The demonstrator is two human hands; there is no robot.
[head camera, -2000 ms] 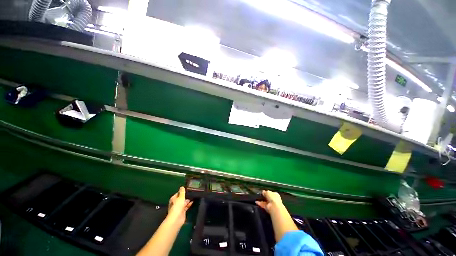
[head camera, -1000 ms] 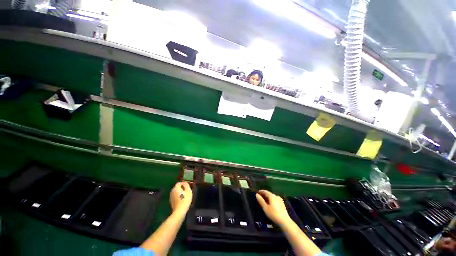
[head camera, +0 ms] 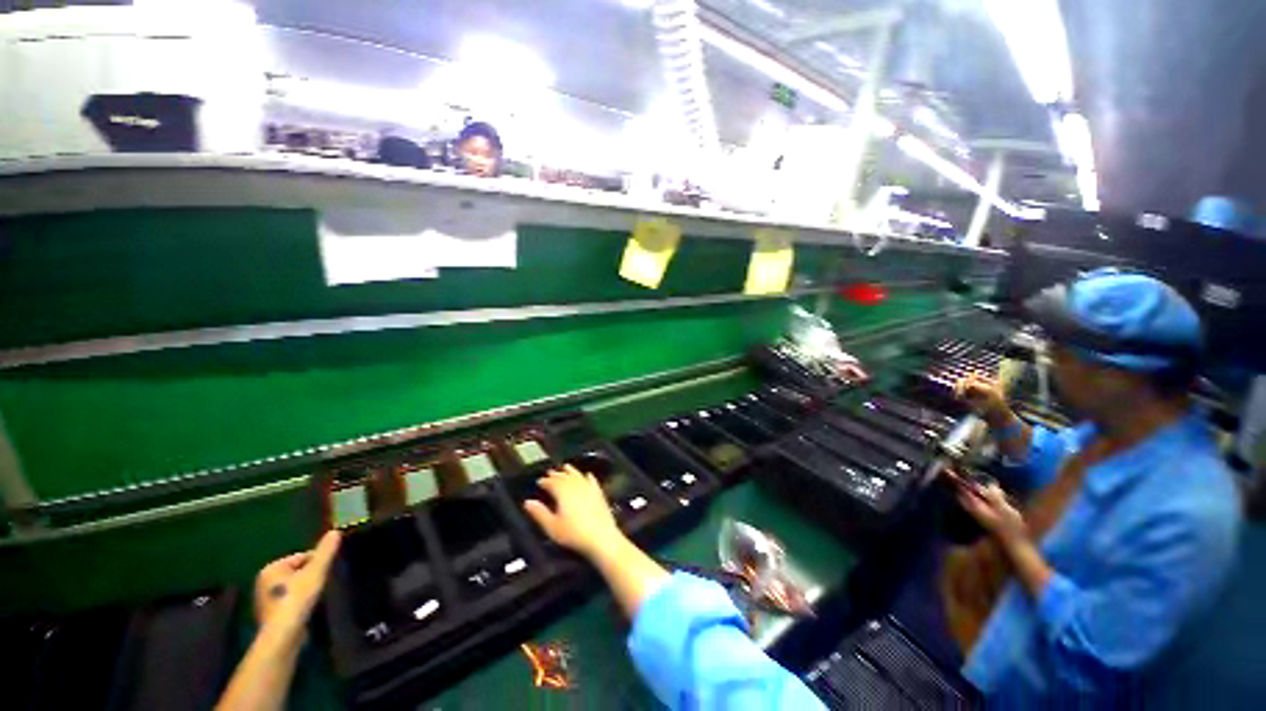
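A stack of black foam trays (head camera: 465, 653) lies on the bench in front of me. Glossy black screen units (head camera: 386, 572) with small white labels lie in its slots. Behind them, phones with pale centre panels and orange edges (head camera: 419, 483) show in a row. My left hand (head camera: 294, 583) is at the stack's left edge, fingertips by the rim; whether it grips the tray is unclear. My right hand (head camera: 576, 514) is over the right part of the top tray, fingers spread, with no part seen in it.
Orange-copper strips (head camera: 550, 664) and a clear plastic bag (head camera: 757, 553) lie right of the stack. More trays of screen units (head camera: 854, 465) run along the right, and a dark tray (head camera: 188, 646) lies left. A person in blue (head camera: 1132, 486) works at the right.
The view has turned right, bringing the neighbouring person, nearer bag and orange strips into view. The tray both hands held raised at first now appears down on the stack. My right hand's fingers have spread.
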